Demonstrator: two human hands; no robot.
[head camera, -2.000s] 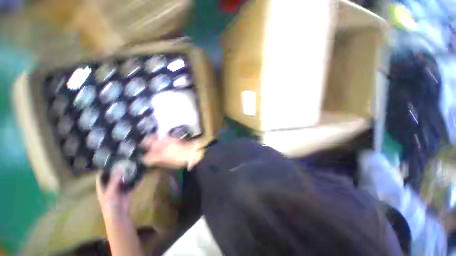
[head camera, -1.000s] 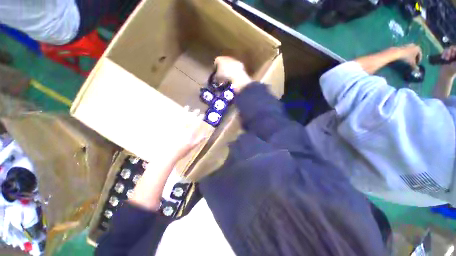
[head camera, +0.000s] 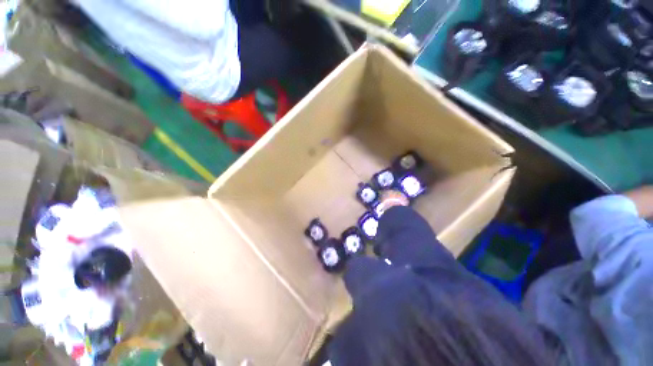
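Note:
A deep brown carton (head camera: 286, 154) stands open in front of me. On its bottom lie several black units with silvery centres, such as the unit (head camera: 330, 255) at the near left and the unit (head camera: 407, 161) at the far right. My right hand (head camera: 392, 201) reaches in among the units; only a small part shows beyond the dark sleeve, and its fingers and any grip are unclear. A dark sleeve (head camera: 365, 277) lies over the near side of the carton, but my left hand cannot be seen.
A wide carton flap (head camera: 208, 264) spreads to the left. More black units (head camera: 575, 91) lie on a green-topped bench at upper right. A red stool (head camera: 240, 114), a blue crate (head camera: 505, 257), a cluttered white pile (head camera: 79, 271) and parts of other people surround the carton.
The view has shifted, bringing the bench units into sight and leaving the packed carton mostly out. More units show in the deep carton. My left hand, visible before over the flap, is no longer seen.

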